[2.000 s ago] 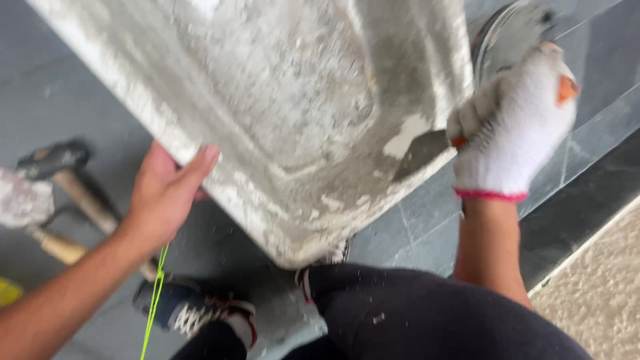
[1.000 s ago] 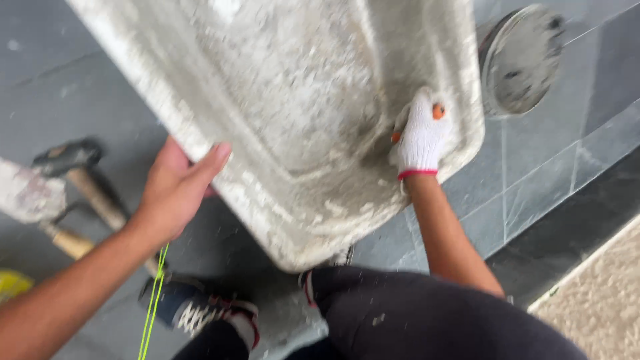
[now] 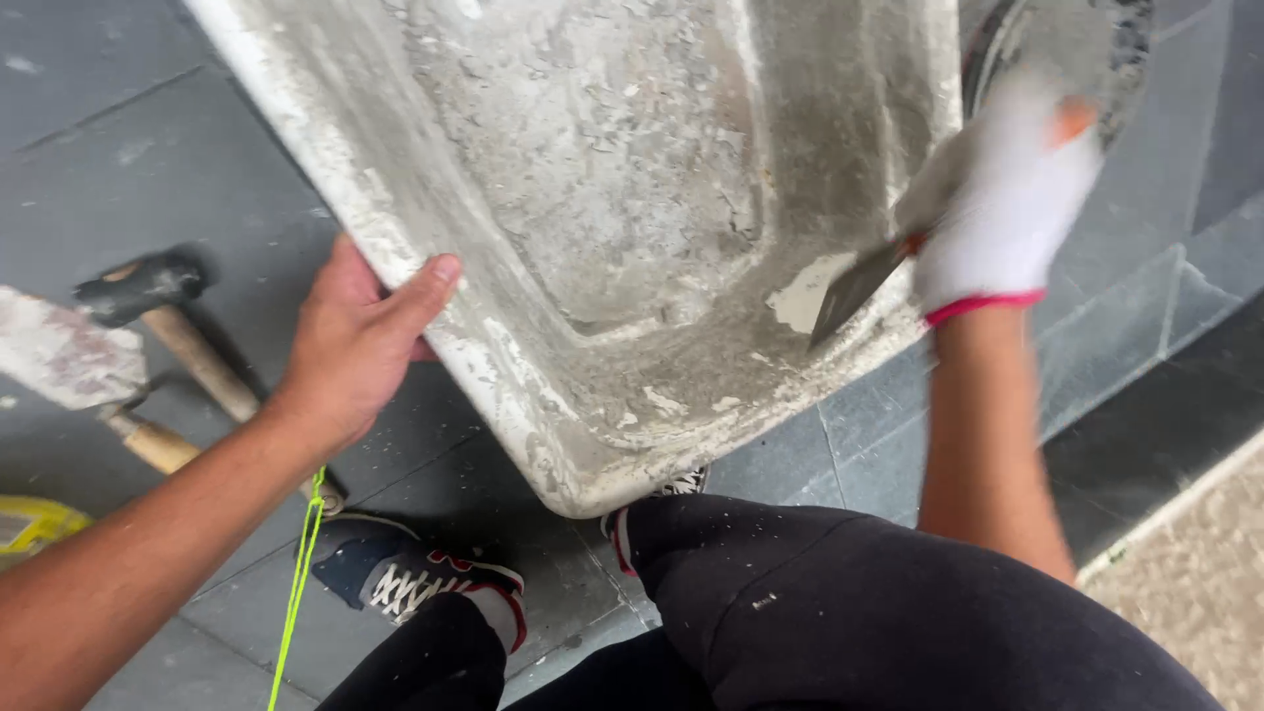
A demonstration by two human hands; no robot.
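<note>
My bare left hand (image 3: 370, 331) grips the left rim of a large plaster-crusted trough (image 3: 602, 178), thumb on top and fingers beneath. The trough is tilted, with its near corner just above my legs. My right hand (image 3: 1017, 193), in a white glove with a pink cuff and blurred by motion, holds a scraper (image 3: 857, 286) over the near right part of the trough. The flat metal blade touches or nearly touches the inner wall beside a pale patch. Most of its handle is hidden by the glove.
On the grey tiled floor at left lie a hammer (image 3: 143, 286) with a wooden handle, a plaster-covered trowel (image 3: 74, 351) and a yellow object (image 3: 38, 523). A round, stained lid or container (image 3: 1071, 59) stands behind my right hand. My shoe (image 3: 410, 573) is below the trough.
One second ago my right hand was down inside the trough; now it is over the right rim, with the scraper blade in sight. My left hand keeps its hold on the left rim.
</note>
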